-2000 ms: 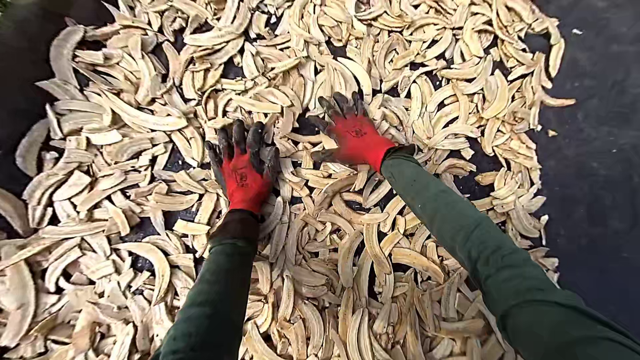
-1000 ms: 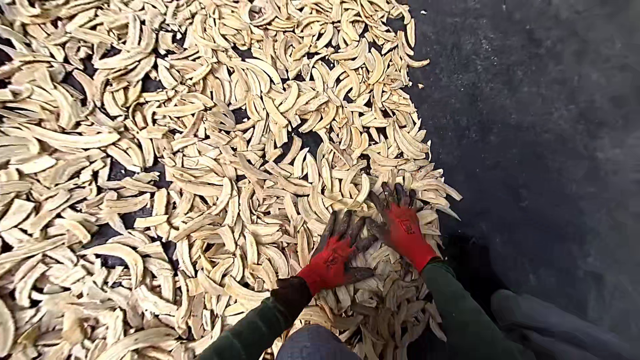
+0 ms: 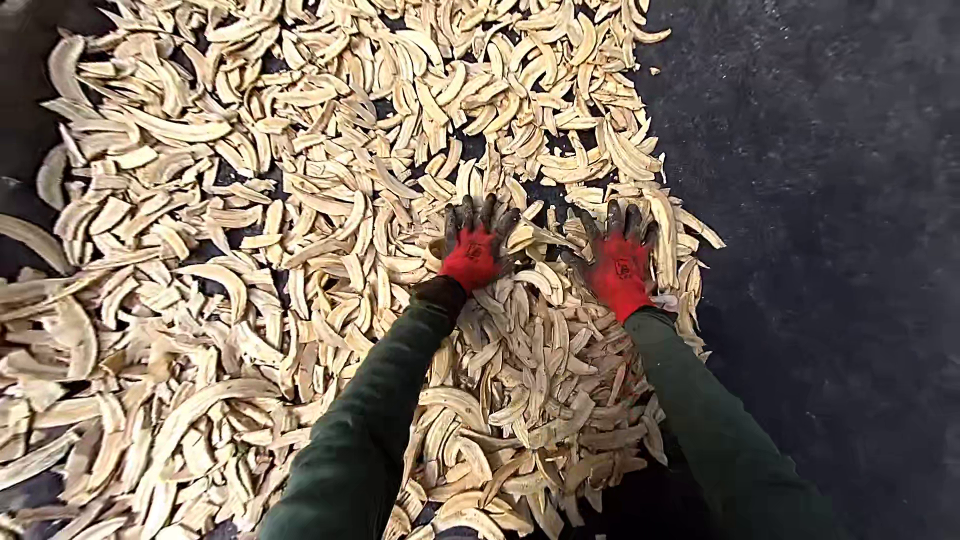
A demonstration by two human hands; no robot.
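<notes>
Pale, curved dried slices (image 3: 540, 352), which look like plant material such as banana, lie in a loose layer over a dark sheet. My left hand (image 3: 478, 244), in a red glove with dark fingers, rests on the slices with its fingers spread. To its right, my right hand (image 3: 619, 259) in a matching glove lies palm down near the layer's right edge, fingers also apart. Neither hand grips a slice. The palms and the slices beneath them are hidden. Between the hands, slices and small dark gaps show.
The dark sheet (image 3: 810, 225) extends along the right side, and a darker strip borders the slices at the upper left. A long slice (image 3: 701, 227) sticks out past the right edge. Shadow falls below my right forearm.
The view has shifted strongly. My hands were close together one second ago; now they are farther apart on the slices, with my right hand near the layer's right edge.
</notes>
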